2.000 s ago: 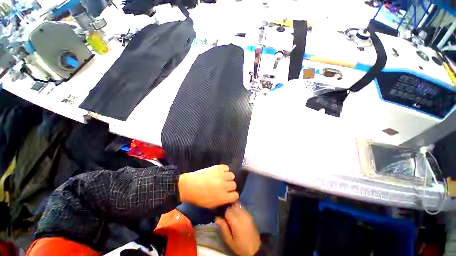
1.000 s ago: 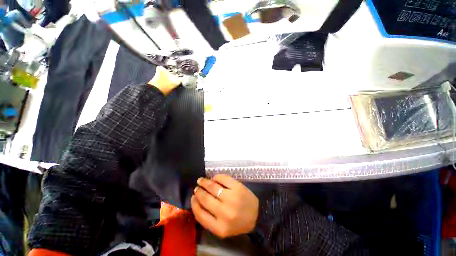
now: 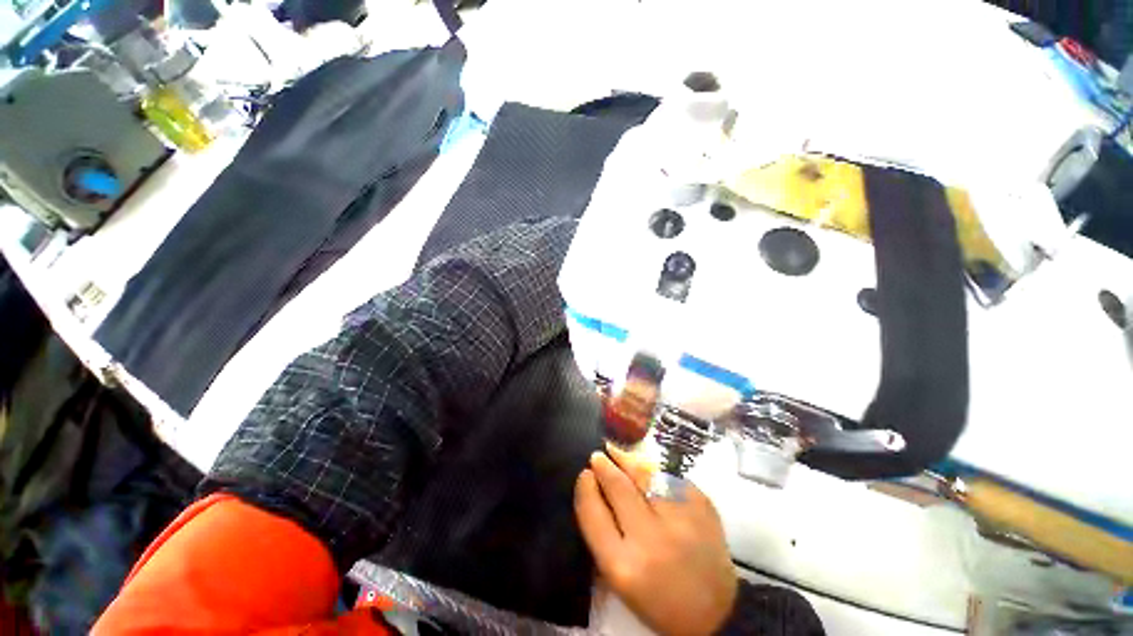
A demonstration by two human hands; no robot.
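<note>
A dark ribbed panel (image 3: 516, 478) lies on the machine table, running under my left forearm and up behind the machine head. Another part of ribbed cloth (image 3: 522, 162) shows beyond my sleeve. The white sewing machine head (image 3: 795, 317) stands at centre right, its needle area partly hidden by metal parts and my fingers. My right hand (image 3: 659, 547) is at the needle area, fingers bent by the presser parts; whether it grips the cloth is unclear. My left arm reaches forward in a checked sleeve, and my left hand is hidden behind the machine head.
Stacked dark cut pieces (image 3: 292, 205) lie on the table at left. A grey-green neighbouring machine (image 3: 75, 143) and a yellow-green bottle (image 3: 177, 118) are at upper left. A black strip (image 3: 922, 311) drapes over the machine head. Dark garments (image 3: 75, 497) are heaped at lower left.
The view has moved in over the machine head. My right hand has gone from the panel's near end up to the needle area. My left hand has passed out of sight behind the head.
</note>
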